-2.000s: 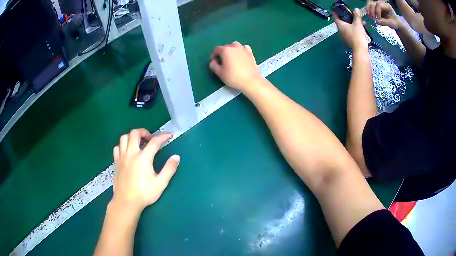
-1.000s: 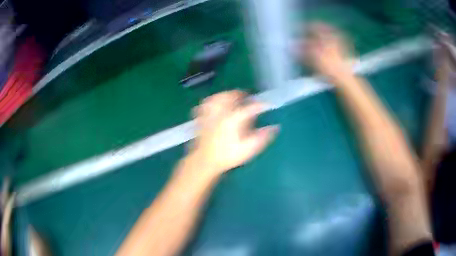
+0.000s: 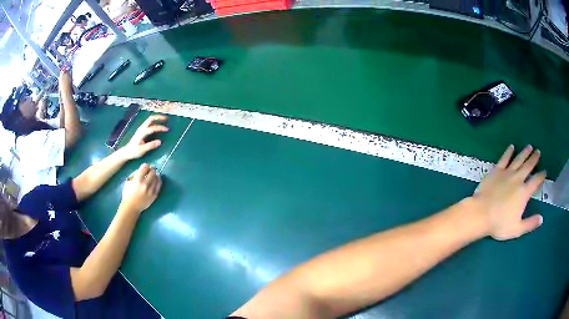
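My left hand (image 3: pixel 508 196) lies palm down at the right, fingers spread over the scuffed pale metal edge strip (image 3: pixel 374 144), thumb pointing right. Nothing shows in it. A black open phone assembly (image 3: pixel 486 103) with a thin orange line and a pale area lies on the green belt, just beyond my fingertips and not touched. Another open phone assembly (image 3: pixel 204 63) lies farther left on the belt. My right hand is out of the picture.
More dark phones (image 3: pixel 148 71) lie at the far left of the belt. A neighbouring worker's hands (image 3: pixel 142 185) are at the left, near a dark phone (image 3: pixel 123 126). Another person sits beyond. Red trays (image 3: pixel 249 5) and dark equipment stand behind.
The view has swung left, bringing in the left-hand workers and more phones. My left hand now appears at the right, with its fingers spread wider. My right hand has left the picture.
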